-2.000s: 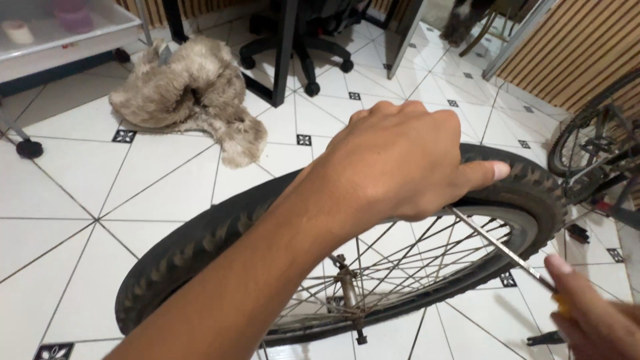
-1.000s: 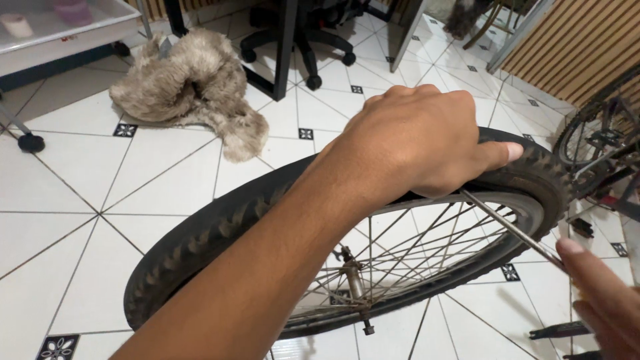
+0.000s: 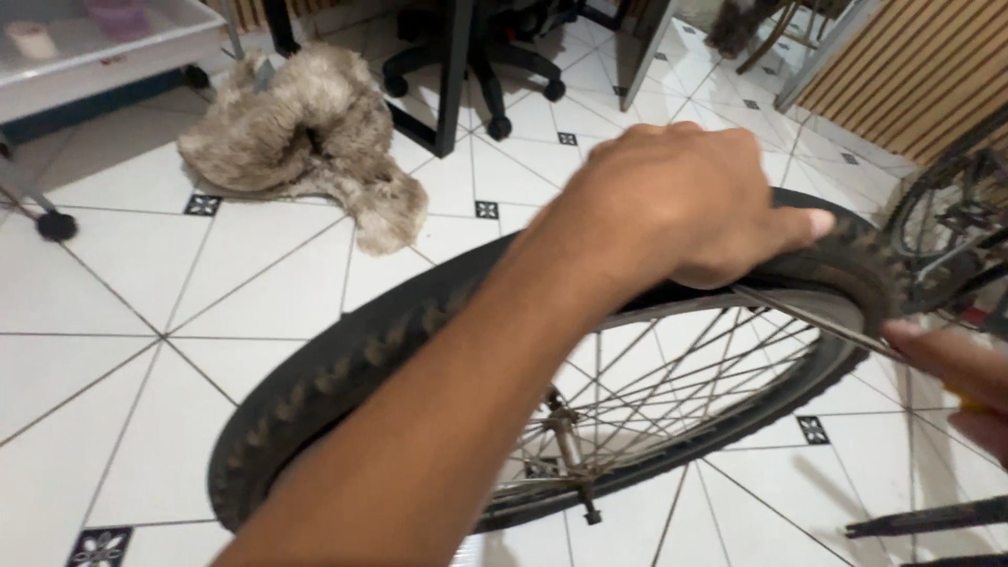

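Note:
A bicycle wheel with a knobby black tire (image 3: 370, 346) is held tilted above the tiled floor, its metal hub (image 3: 567, 445) and spokes showing below my forearm. My left hand (image 3: 677, 197) grips the tire's upper side, thumb lying over the tread; its other fingertips are hidden. At the right edge my right hand (image 3: 957, 378) holds a tool with a slim metal shaft (image 3: 819, 321) and a bit of yellow handle. The shaft's tip sits between tire and rim (image 3: 835, 303), close below my left hand. Most of the handle is hidden by my fingers.
A fluffy dog-like furry thing (image 3: 315, 142) lies on the floor at the upper left. Behind it are a wheeled cart (image 3: 118, 67), a black desk leg (image 3: 455, 79) and an office chair base (image 3: 488, 67). Another bicycle (image 3: 953, 213) stands right, above a black fork-like part (image 3: 929, 518).
The yellow handle, plain two seconds ago, is now mostly covered by my right hand. My left hand stays on the tire, and the tool's shaft remains at the rim.

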